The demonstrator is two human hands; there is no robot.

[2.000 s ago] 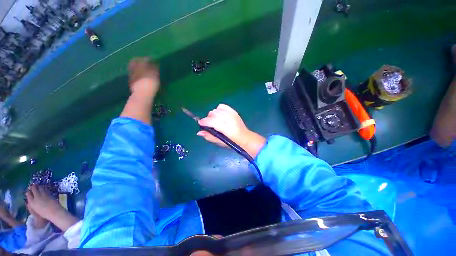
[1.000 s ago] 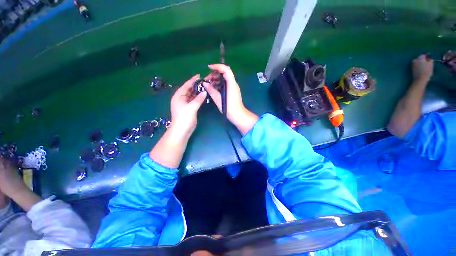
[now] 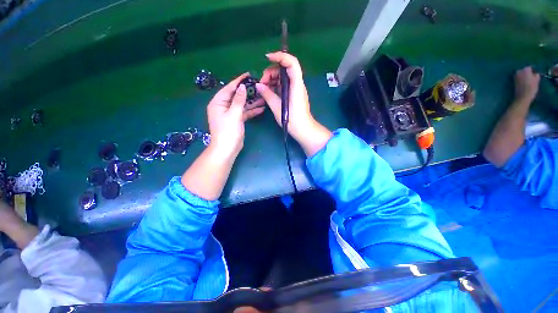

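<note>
My left hand (image 3: 227,116) holds a small round black part (image 3: 251,90) between thumb and fingers. My right hand (image 3: 293,98) holds the soldering iron (image 3: 284,85) upright between its fingers, tip pointing away from me, and its thumb and fingertips also touch the round part. The iron's thin black cord (image 3: 290,168) hangs down to my lap. Several round black parts (image 3: 127,170) lie clustered on the green bench to the left. Another round part (image 3: 205,79) lies just beyond my left hand.
A pale post (image 3: 373,38) stands right of my hands. Beyond it are the black soldering station (image 3: 379,113), an orange handle (image 3: 425,139) and a yellow-and-black cylinder (image 3: 450,96). Neighbours' arms (image 3: 511,122) show at right and far left, by a silvery pile (image 3: 29,179).
My left hand has come back from the far left of the bench and now holds a round part. My right hand has turned the iron upright and met the left. The view has shifted.
</note>
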